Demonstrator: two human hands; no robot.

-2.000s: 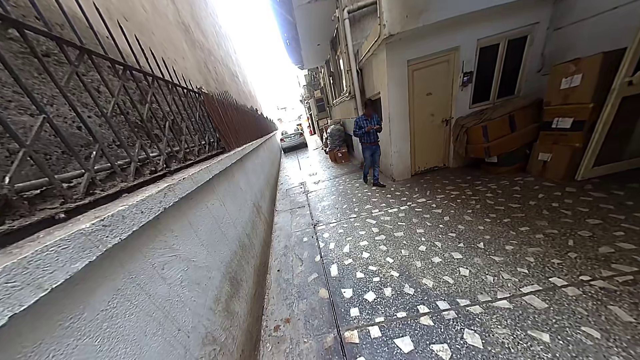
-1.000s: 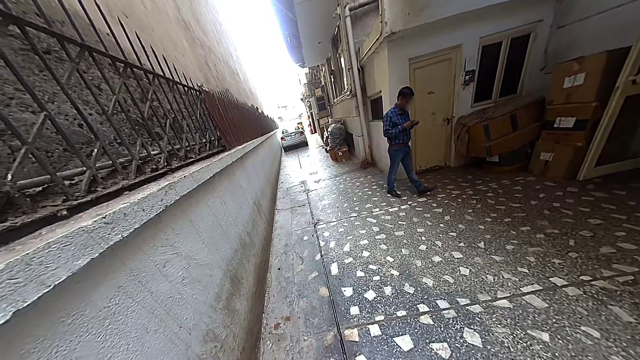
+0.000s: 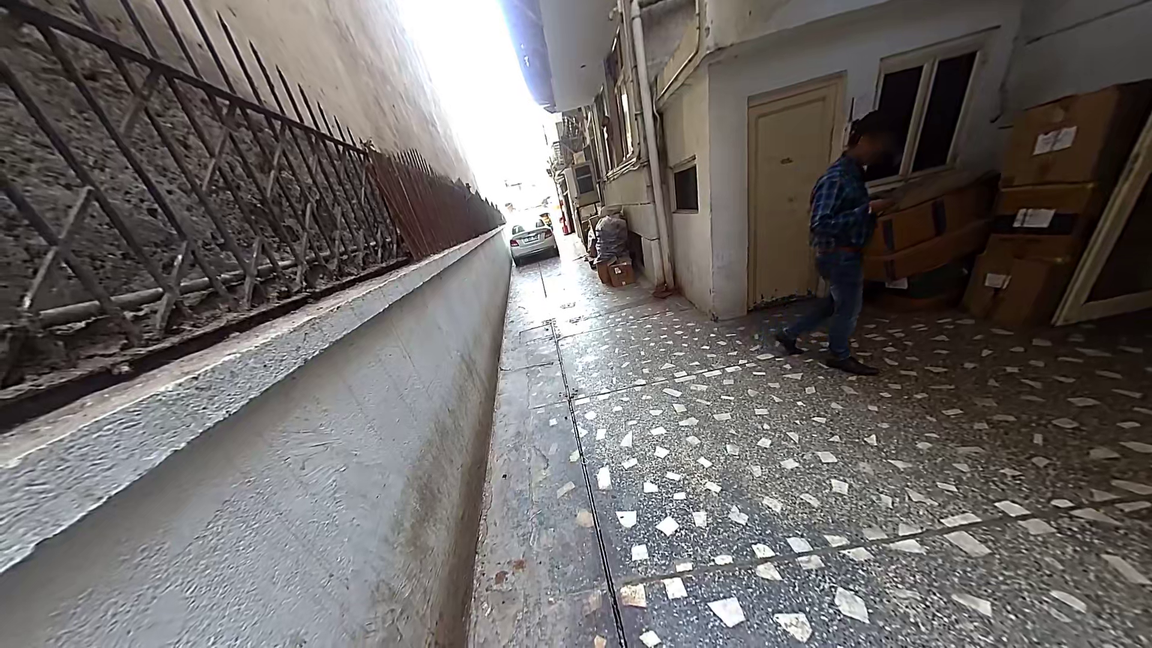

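Observation:
Neither my left hand nor my right hand is in the head view, so what they hold or touch cannot be told. On the right of the view a person in a blue checked shirt (image 3: pixel 838 202) and jeans walks over the speckled stone floor (image 3: pixel 765 450), head bent, hands raised in front of the body. Behind the person are a closed cream door (image 3: pixel 790 189) and stacked cardboard boxes (image 3: pixel 1048 216).
A low plastered wall (image 3: pixel 342 441) topped by an iron fence (image 3: pixel 207 162) runs along the left. Far down the passage stand a silver car (image 3: pixel 532 240) and a wrapped bundle (image 3: pixel 611 236) on a cardboard box (image 3: pixel 616 272). A drainpipe (image 3: pixel 650 144) climbs the building's wall.
The person in the checked shirt has walked from near the building's corner, past the door, to the right and closer to me. The view has barely moved.

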